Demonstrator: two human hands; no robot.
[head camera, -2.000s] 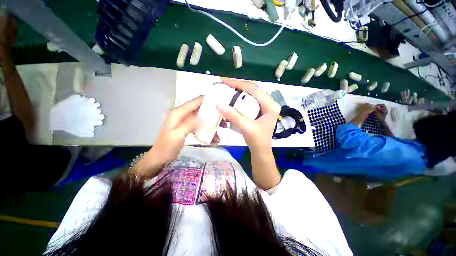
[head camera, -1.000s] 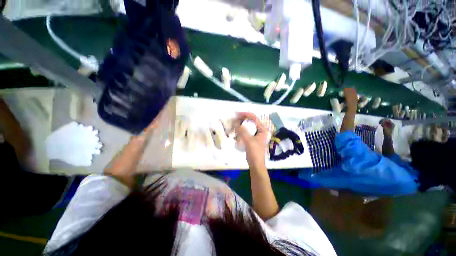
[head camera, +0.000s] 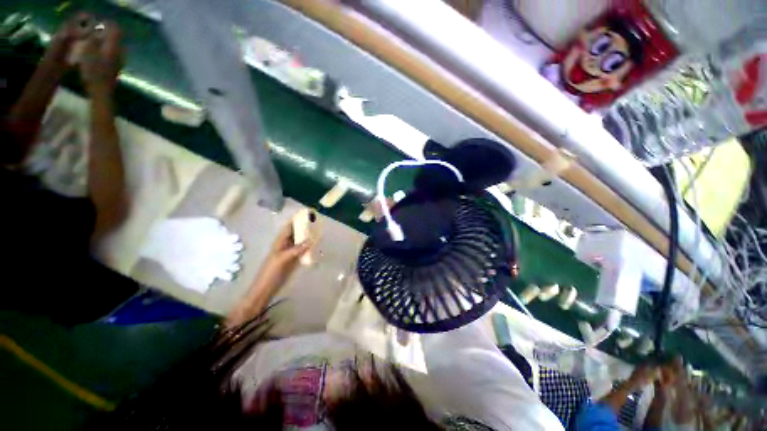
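My left hand (head camera: 278, 259) holds a cream device body (head camera: 302, 234) upright over the bench, left of the fan. A dark round spot shows near its top end. My right hand is not visible; the black clip-on fan (head camera: 433, 261) covers the area in front of my right sleeve (head camera: 471, 370). Part of the white sheet (head camera: 357, 324) shows below the fan, and what lies behind the fan is hidden.
A white glove (head camera: 192, 252) lies on the bench at left. The green belt (head camera: 311, 139) carries cream units. A grey metal bar (head camera: 231, 109) crosses it. Another person's hands (head camera: 92, 50) are at upper left. A checked cloth (head camera: 562, 389) is at lower right.
The view has turned and shifted. The fan now hides the work area and my right hand. My left hand, hidden behind the fan a second ago, now shows with a device body.
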